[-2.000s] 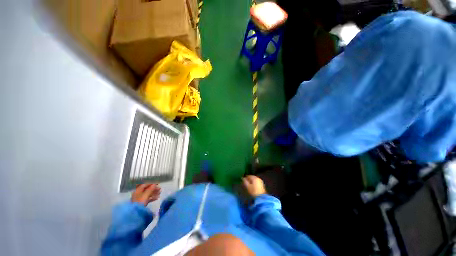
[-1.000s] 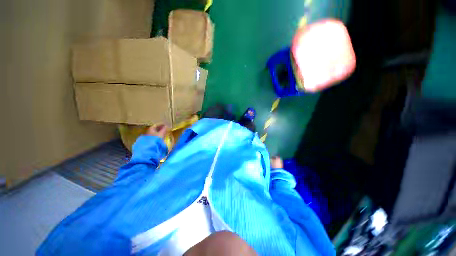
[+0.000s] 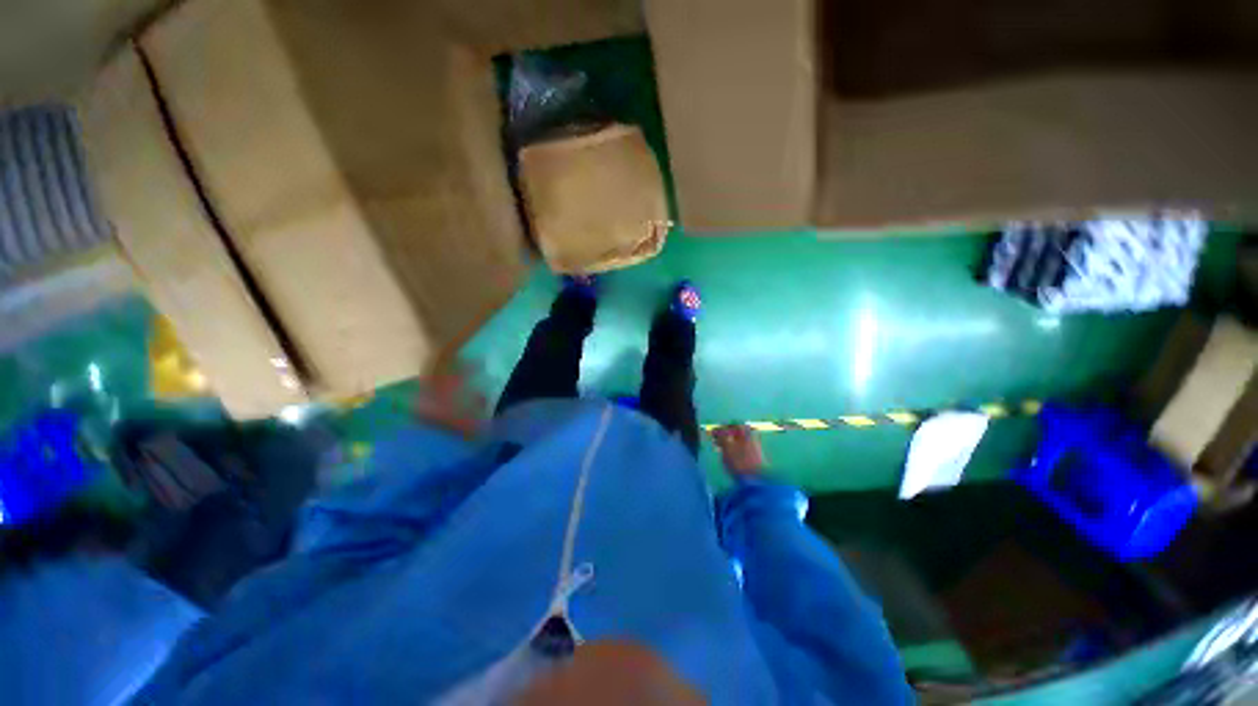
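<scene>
A small brown carton (image 3: pixel 596 200) stands on the floor just beyond my feet, between larger cartons, with crumpled clear plastic (image 3: pixel 545 90) behind it. My left hand (image 3: pixel 453 397) is blurred, low at my left side near a large carton; whether it touches anything is unclear. My right hand (image 3: pixel 738 450) hangs at my right side over the floor, with its fingers loosely curled; nothing is visible in it.
A large closed carton (image 3: pixel 262 207) is on the left. Tall cartons (image 3: pixel 731 111) stand ahead and to the right. A blue stool (image 3: pixel 1111 476), a white sheet (image 3: pixel 942 452) and a black-and-white patterned item (image 3: pixel 1104 262) are on the right. Yellow-black tape (image 3: pixel 855 421) crosses the green floor.
The view has turned from the aisle and the padded stool to the cartons. The small carton is now straight ahead of my feet. Both hands remain low at my sides.
</scene>
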